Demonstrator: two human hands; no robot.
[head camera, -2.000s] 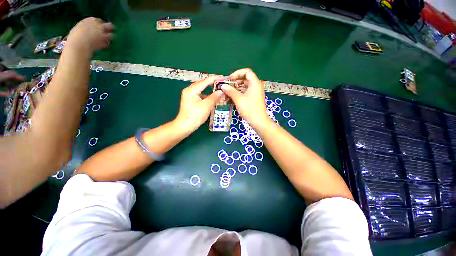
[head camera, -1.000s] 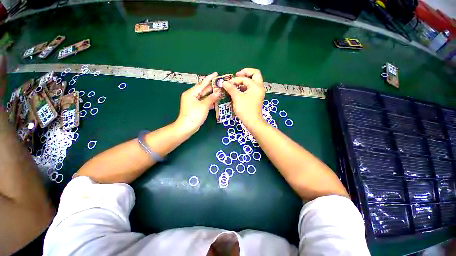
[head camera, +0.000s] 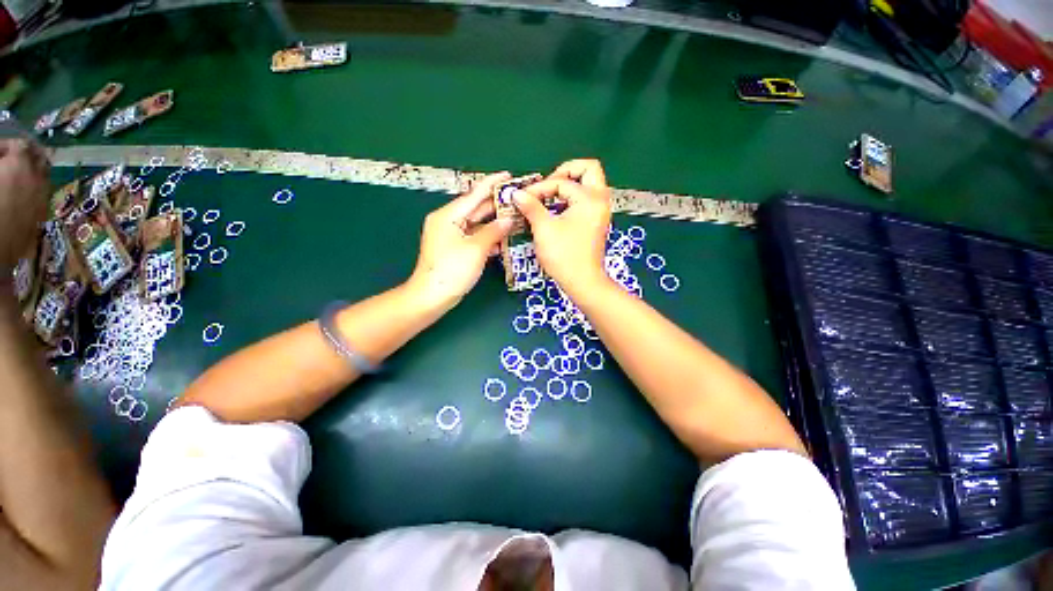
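Note:
A circuit board (head camera: 523, 263) is held upright between my two hands, its white patch with dark marks showing below my fingers. My left hand (head camera: 460, 239) grips it from the left. My right hand (head camera: 567, 227) has its thumb and fingertips at the board's top end. A white ring (head camera: 506, 196) shows at that top end; the part under it is mostly hidden by my fingertips. A loose pile of white rings (head camera: 562, 309) lies just below and right of my hands, with some single rings nearer me.
An empty black tray (head camera: 924, 381) is at right. A pale dividing strip (head camera: 346, 169) runs beyond my hands. The green belt carries spaced boards (head camera: 310, 55) and a yellow-and-black item (head camera: 769, 89). At left are a board heap (head camera: 162, 256), more rings (head camera: 121, 335) and another person's arm (head camera: 40, 427).
The belt's boards and the yellow-and-black item have shifted left. The neighbour's arm has drawn back to the left edge from over the strip. My hands remain together at the board's top end.

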